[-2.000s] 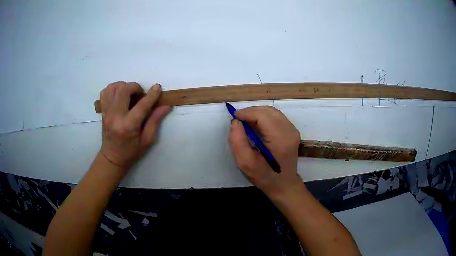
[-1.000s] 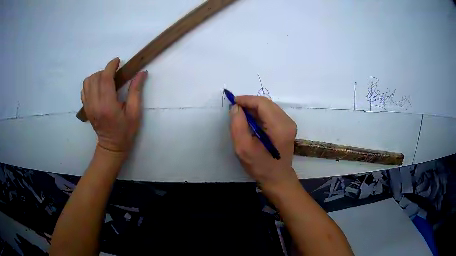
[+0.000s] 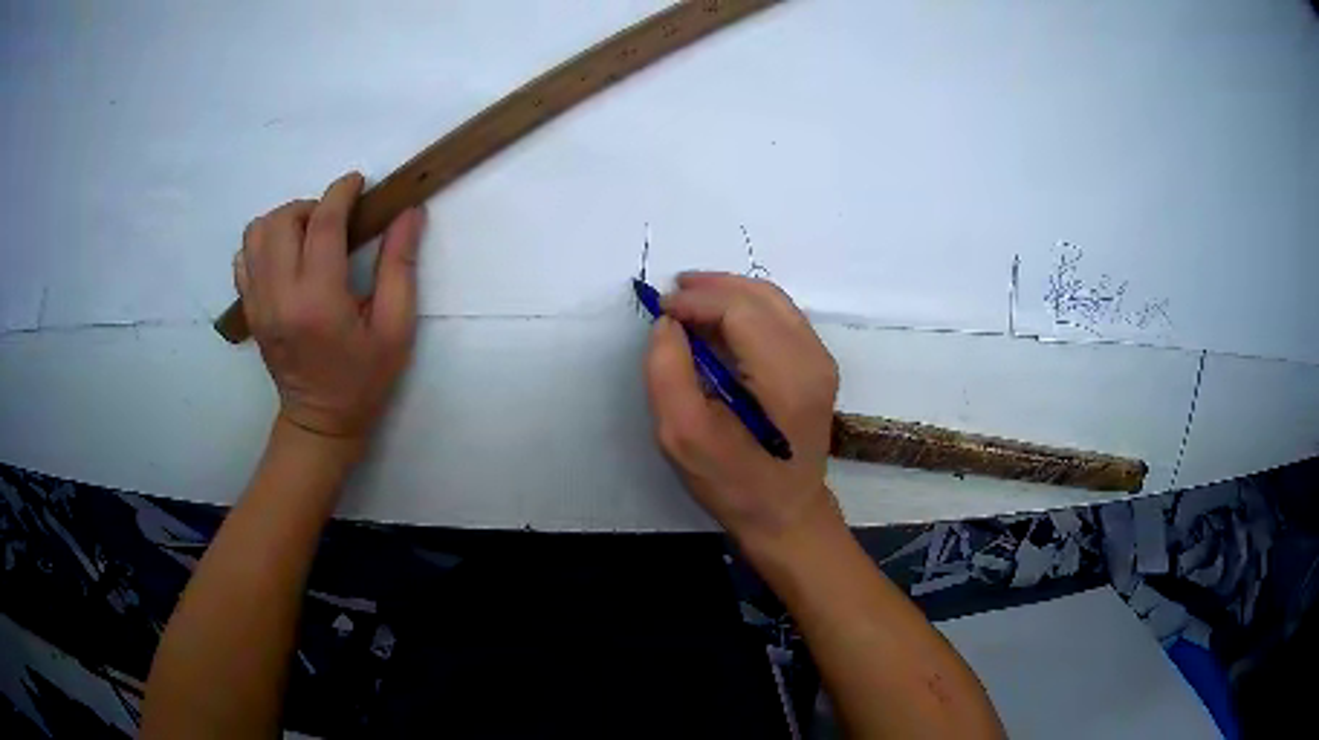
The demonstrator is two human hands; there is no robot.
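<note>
My left hand (image 3: 326,311) grips the brown wooden ruler (image 3: 528,109) near its lower left end. The ruler slants up and away to the right and leaves the picture at the top. My right hand (image 3: 745,398) holds a blue pen (image 3: 716,373), its tip on the white table paper (image 3: 477,419) at a short upright pen line. A long pen line runs across the paper from left to right, partly hidden behind my right hand.
A mottled brown taped bar (image 3: 991,451) lies on the paper right of my right hand, its left end hidden by the hand. Blue handwriting shows at the right. The table's near edge curves below. Offcuts litter the dark floor, with a white sheet (image 3: 1070,665) at the lower right.
The ruler has swung from lying along the long line to slanting up and away. A short upright line now shows at the pen tip. The right hand has moved slightly left.
</note>
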